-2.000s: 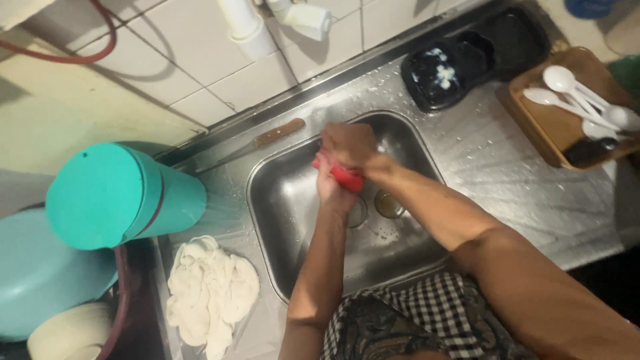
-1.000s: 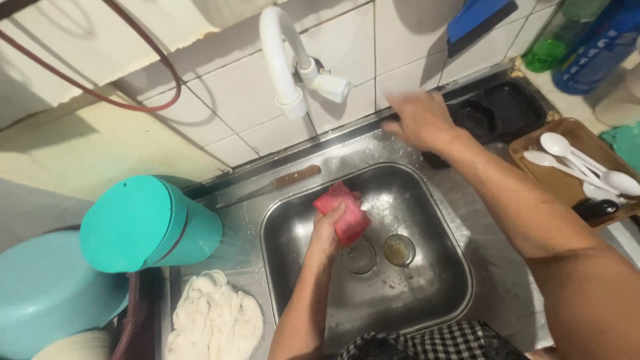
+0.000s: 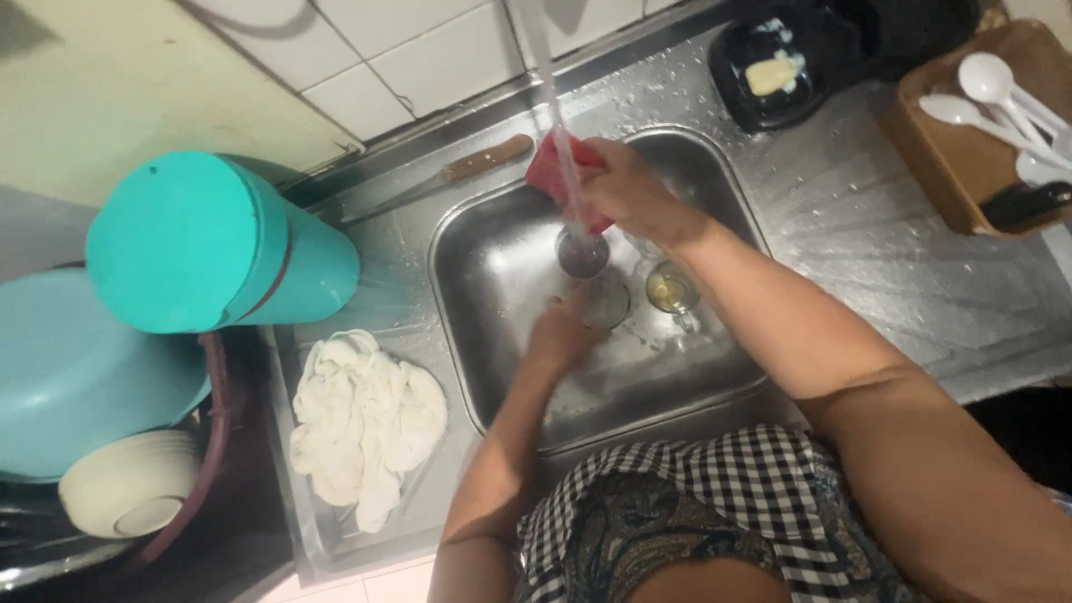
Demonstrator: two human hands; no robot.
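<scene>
My right hand [image 3: 632, 188] grips a red sponge or cloth [image 3: 559, 167] over the back of the steel sink basin [image 3: 502, 243], where a stream of water [image 3: 569, 159] falls on it. Lower down in the basin is my left hand [image 3: 565, 331], blurred, beside a glass [image 3: 609, 301]; whether it holds anything is unclear. A small round cup or the drain [image 3: 583, 254] shows below the stream. Another glass with a handle [image 3: 672, 287] stands to the right, with yellowish liquid or residue in it.
A wooden-handled knife [image 3: 488, 157] lies behind the basin. Left are a turquoise lidded container [image 3: 180, 243], a white cloth [image 3: 364, 419] and a white bowl [image 3: 130, 481]. A black dish with yellow soap [image 3: 771, 75] and a brown tray [image 3: 934, 151] of spoons are right.
The red item has passed from my left hand to my right. My right hand has come back from near the faucet, and water now runs. My left hand has moved lower in the basin.
</scene>
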